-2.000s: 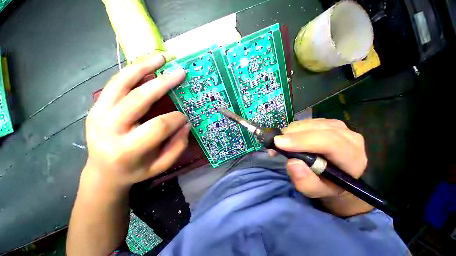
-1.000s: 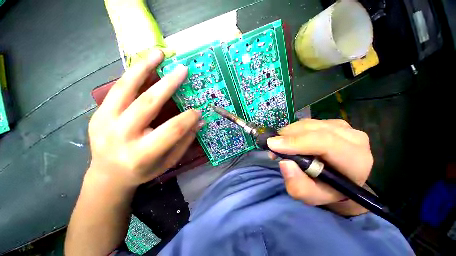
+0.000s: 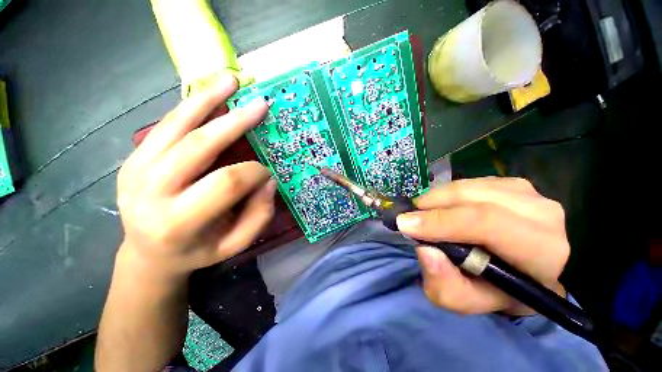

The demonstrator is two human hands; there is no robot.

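Observation:
A green printed circuit board panel (image 3: 372, 120), two boards joined side by side, lies tilted on a dark-red work pad (image 3: 234, 161). My left hand (image 3: 192, 174) is bare, its fingertips on the panel's left edge; whether it also holds solder wire I cannot tell. My right hand (image 3: 490, 243) holds a black soldering iron (image 3: 519, 285) like a pen. The iron's metal tip is at the middle of the left board, touching or just above it.
An off-white cup (image 3: 486, 52) and a yellow sponge (image 3: 530, 89) stand right of the panel. A yellow-green wrapped bar (image 3: 194, 42) lies behind my left hand. More green boards show at the left edge (image 3: 6, 163) and below the bench (image 3: 206, 341). A dark box (image 3: 613, 40) is at upper right.
My right hand and the iron have shifted slightly right and down. My left thumb side has drawn back left from the board's middle. The panel has hardly moved.

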